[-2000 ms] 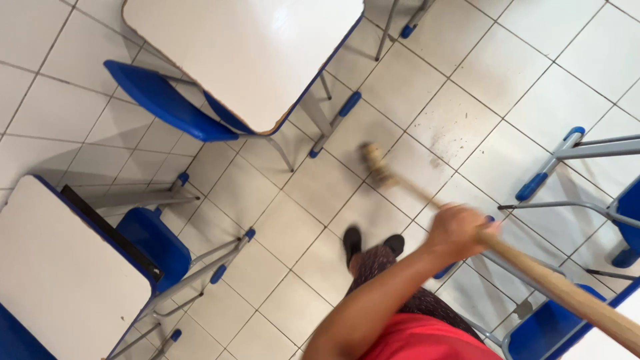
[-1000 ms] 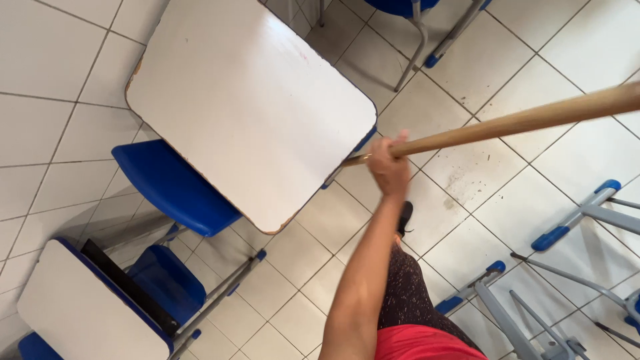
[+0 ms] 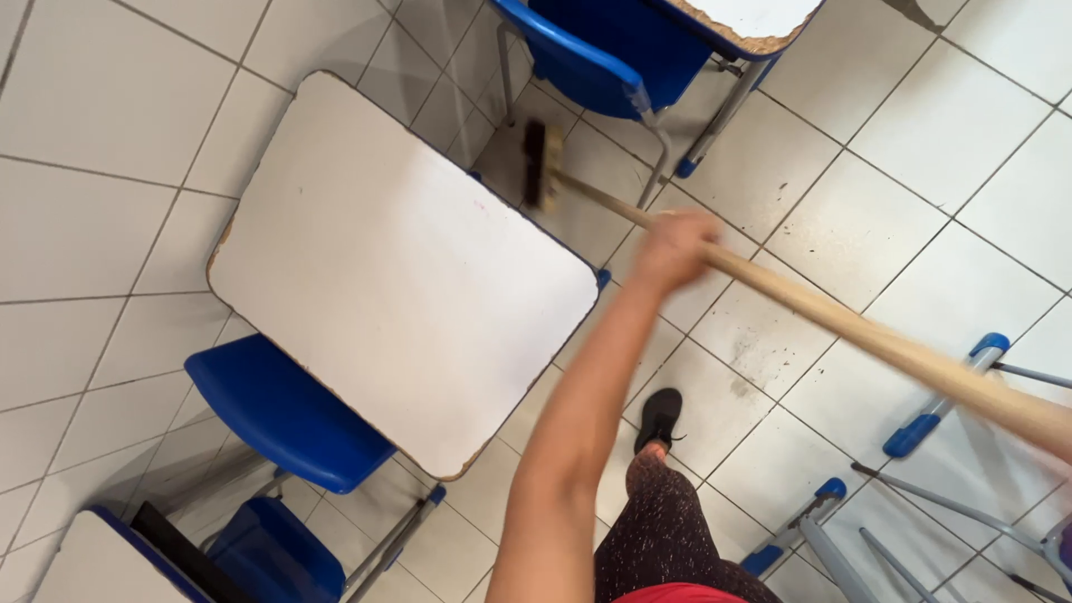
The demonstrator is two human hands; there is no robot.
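My left hand [image 3: 680,249] is closed around the lower part of a wooden broom handle [image 3: 846,322]. The handle runs from the right edge down to the broom head [image 3: 548,167], a pale block with dark bristles, blurred. It is at the tiled floor between a white-topped desk [image 3: 402,276] and a blue chair [image 3: 586,63]. At the right edge, beside the thick end of the handle, a blurred sliver of skin shows, seemingly my right hand [image 3: 1062,471]; its fingers are hidden. Dark specks and a grey smudge [image 3: 745,360] mark the floor tiles.
Another blue chair [image 3: 285,410] is tucked against the desk. A second desk [image 3: 109,561] stands at bottom left, and a chipped desk top [image 3: 754,25] at the top. Grey metal legs with blue feet [image 3: 913,435] stand at right. A black shoe [image 3: 660,414] is on the floor.
The broom head, hidden behind the desk one second ago, now shows beside the upper blue chair. My left hand still grips the handle. The view has shifted across the desks.
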